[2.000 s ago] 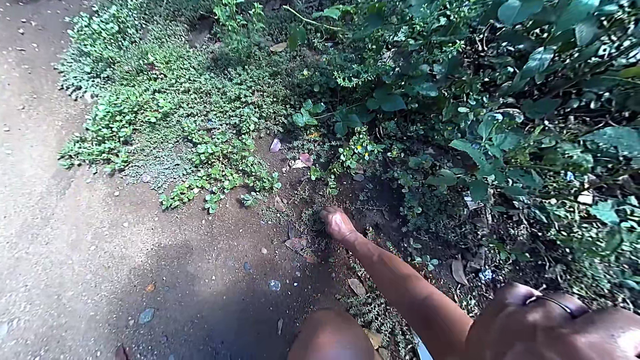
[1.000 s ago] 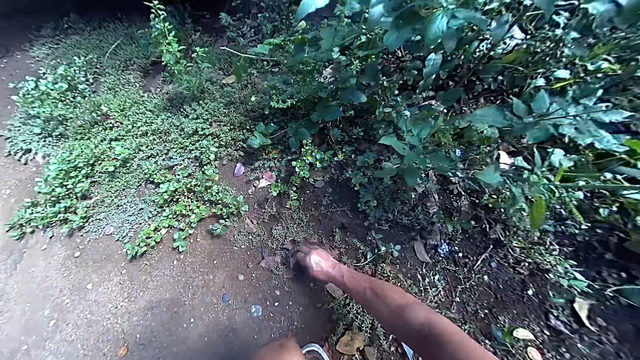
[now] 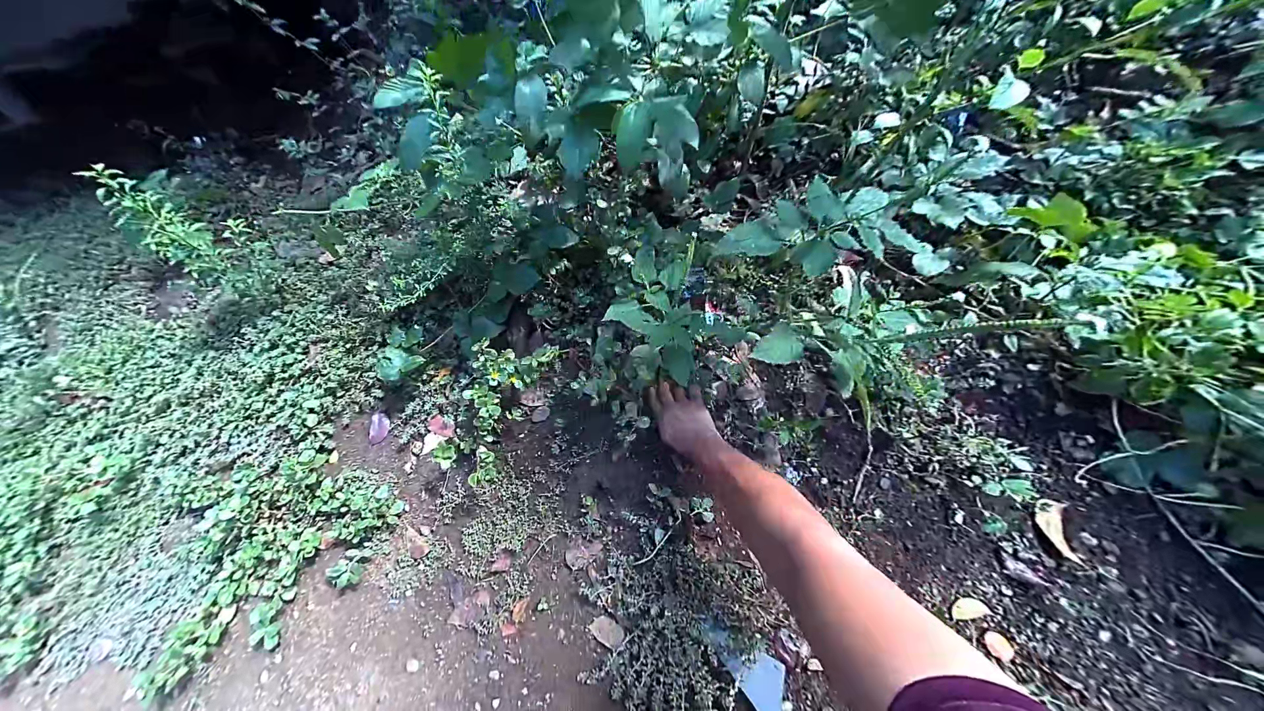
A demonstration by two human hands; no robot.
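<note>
My left hand [image 3: 683, 420] is low over the soil near the middle of the head view, its fingers a little apart and pointing away from me. Its fingertips are beside the base of a small broad-leaved green plant [image 3: 660, 321], and nothing shows in its grasp. Whether the fingers touch the plant is unclear. The bare forearm runs down to a maroon sleeve at the bottom edge. Left of the hand grows a small plant with yellow flowers [image 3: 499, 380]. My right hand is out of view.
Low creeping ground cover [image 3: 197, 434] spreads at the left. Dense leafy bushes [image 3: 889, 217] fill the back and right. Dry leaves, such as a curled yellowish one [image 3: 1055, 530], lie on dark soil. A flat pale grey piece [image 3: 760, 679] lies near the bottom, beside my forearm.
My left hand has moved forward from the bare soil to the base of the leafy plant. A hand with a ring at the right edge has left view. The view has turned right.
</note>
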